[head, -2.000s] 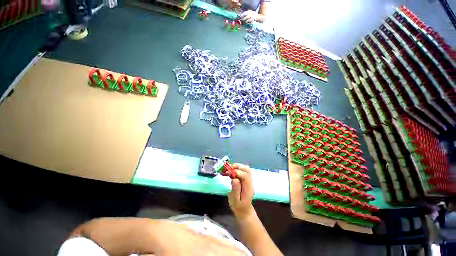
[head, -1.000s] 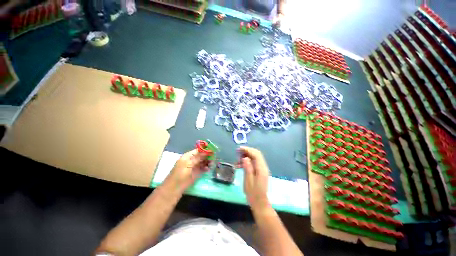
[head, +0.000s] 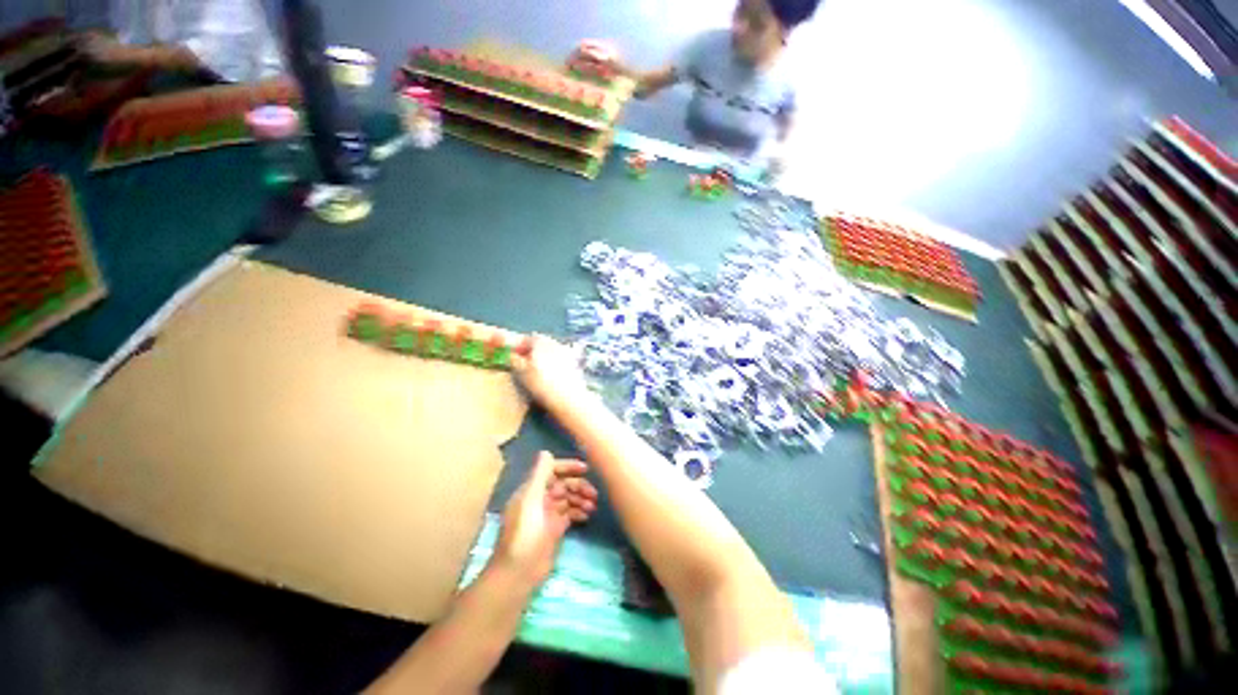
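Note:
My right hand point(head: 547, 372) reaches to the right end of a row of red-and-green pieces point(head: 432, 340) on the cardboard sheet point(head: 285, 435). Its fingertips are closed on a red-and-green piece at the row's end; the fingers mostly hide it. My left hand point(head: 550, 505) is empty, palm up with fingers apart, below my right hand and beside the sheet's right edge. The dark fixture point(head: 644, 587) lies at the bench's front edge, partly hidden by my right forearm. A tangled heap of silvery square frames point(head: 733, 340) lies right of my right hand.
A filled cardboard sheet point(head: 912, 638) lies right, with tall stacked loaded sheets point(head: 1086, 353) beyond. Another loaded sheet point(head: 903, 258) lies behind the heap. A person point(head: 733, 95) is across the bench by layered sheets point(head: 516, 116). Bottles point(head: 276, 143) and a tape roll point(head: 340, 204) stand far left.
My right hand has moved from beside the fixture to the row on the cardboard. My left hand no longer holds the red-and-green piece and is open. The view has tilted up, showing the person opposite.

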